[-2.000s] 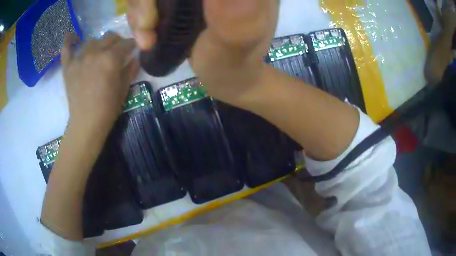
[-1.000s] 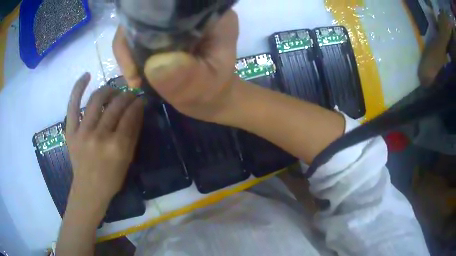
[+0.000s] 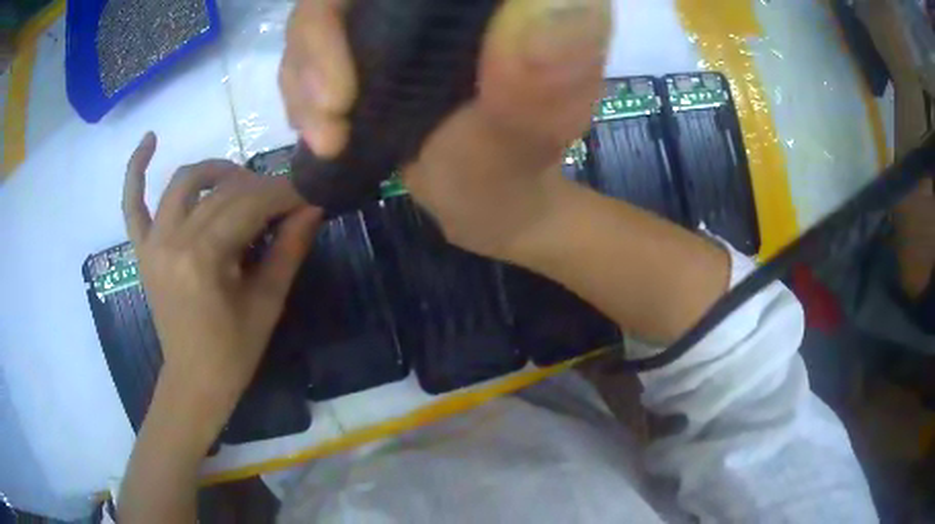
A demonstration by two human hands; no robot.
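Observation:
Several black ribbed housings (image 3: 354, 297) lie in a row, with green circuit boards (image 3: 115, 274) at their far ends. My right hand (image 3: 451, 113) is closed around a thick black electric screwdriver (image 3: 395, 92), blurred and large near the camera, its lower end over the row. My left hand (image 3: 210, 251) is at the screwdriver's lower end, thumb and forefinger close together, other fingers spread. Whether a screw is between the fingertips cannot be seen. The screwdriver bit is hidden. My hands cover parts of the middle housings.
A blue tray (image 3: 87, 77) of small grey screws stands at the far left. Yellow tape (image 3: 754, 133) runs along the right and near edges of the white covering (image 3: 51, 194). A black cord (image 3: 779, 268) crosses my right sleeve.
My left hand has gone from fingers spread to thumb and forefinger closed near the screwdriver. The screwdriver has tilted, its lower end now beside those fingertips. The view has shifted slightly.

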